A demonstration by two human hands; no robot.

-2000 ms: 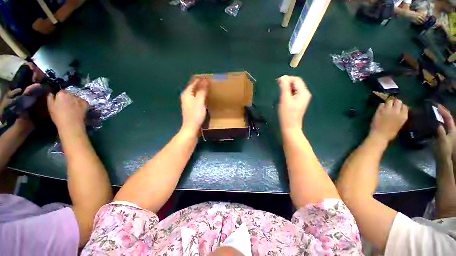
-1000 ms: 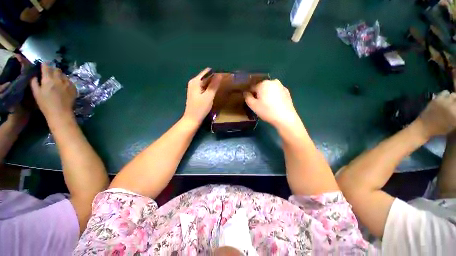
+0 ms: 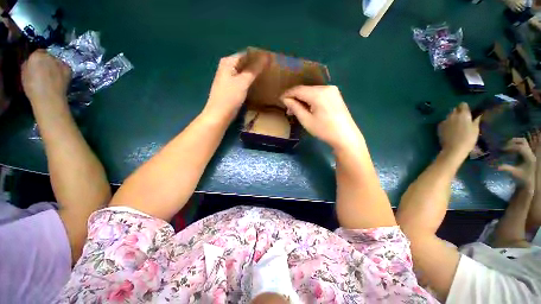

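Note:
A small open box, black outside and brown inside, sits on the green table in front of me. Its wide brown lid stands raised at the back. A thin dark curved strip, perhaps a cord, lies on the brown box bottom. My left hand grips the lid's left edge between thumb and fingers. My right hand is over the box's back right corner, in front of the lid, fingertips pinched together. I cannot tell whether they hold a thin cord.
Neighbours' arms work on both sides. Silvery clear bags lie at left, and another bag heap at upper right. A black box with a white label lies at right, near a small dark lump. A pale post stands at the top.
My right hand came from beside the box to over its back right part. The raised lid now leans and tilts in my left hand. The neighbour's hand at right has shifted.

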